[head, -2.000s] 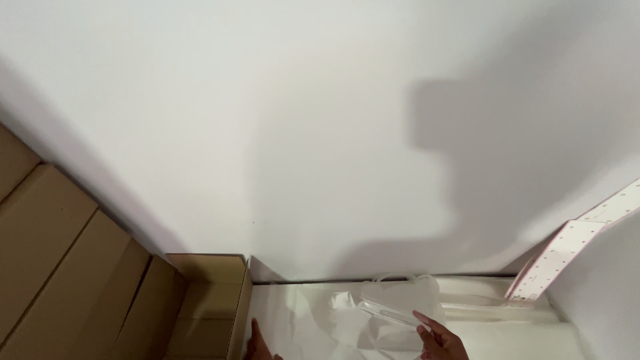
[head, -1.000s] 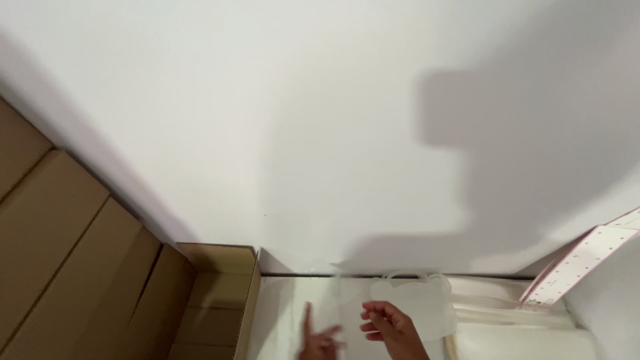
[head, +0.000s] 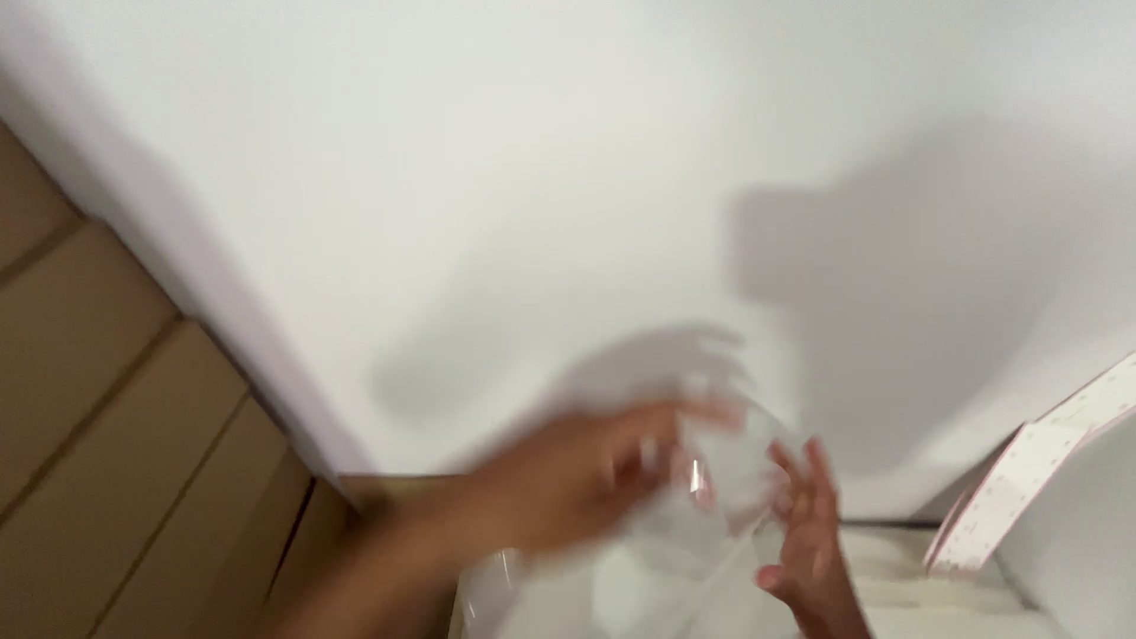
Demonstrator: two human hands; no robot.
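My left hand [head: 612, 470], blurred by motion, is raised at lower centre with its fingers reaching right, over a clear plastic film or bag [head: 737, 470]. Its fingertips meet the plastic's upper left part, but the blur hides whether they grip it. At the plastic's right side is my right hand [head: 808, 524], fingers pointing up and spread, the thumb apart to the left. It seems to touch the plastic's edge; a firm hold cannot be made out. Beneath the hands lie more pale, translucent sheets [head: 621, 586].
Brown cardboard boxes [head: 115, 373] line the left side, and an open carton [head: 399, 486] is partly hidden behind my left forearm. Behind stands a white wall [head: 532, 177] with shadows on it. At right are a dotted white strip [head: 1021, 488] and pale stacked material [head: 941, 586].
My left hand has come up from the bottom edge and now reaches across toward the right. Clear plastic is now raised between the hands; my right hand's fingers have spread upward.
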